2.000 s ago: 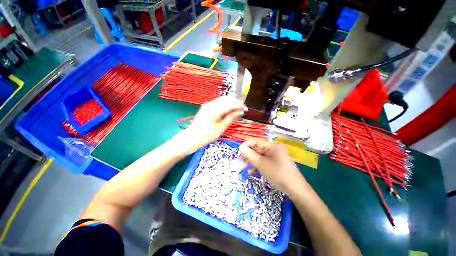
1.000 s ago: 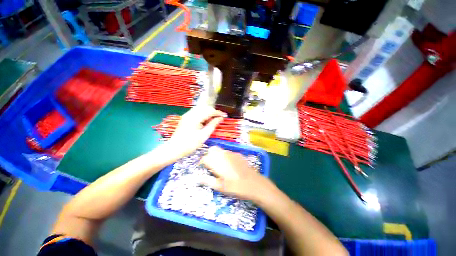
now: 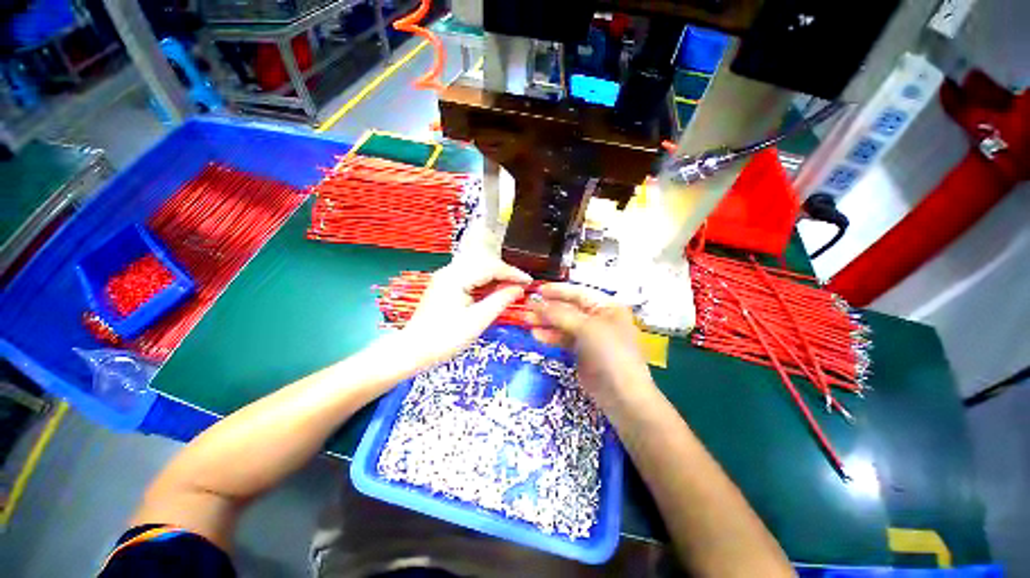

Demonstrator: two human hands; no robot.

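Observation:
My left hand (image 3: 469, 303) and my right hand (image 3: 590, 330) are bare, and their fingertips meet just in front of the dark press head (image 3: 542, 198). The fingers are pinched together. A hint of red shows at the tips, but what they hold is hidden or too small to tell. A small bundle of red wires (image 3: 398, 298) lies partly under my hands. The blue terminal tray (image 3: 486, 523) sits below them at the bench's front edge, full of silvery pieces, with blue bottom showing in spots.
A neat red wire pile (image 3: 384, 206) lies left of the press. A looser pile (image 3: 779, 322) lies right, near a red angular piece (image 3: 751, 209). A large blue bin (image 3: 68, 378) with red wires stands far left, holding a small blue box (image 3: 181, 296). Yellow tape is by the press base.
My right hand has risen out of the terminal tray to my left fingertips. My left hand stays near the press. The camera view has shifted.

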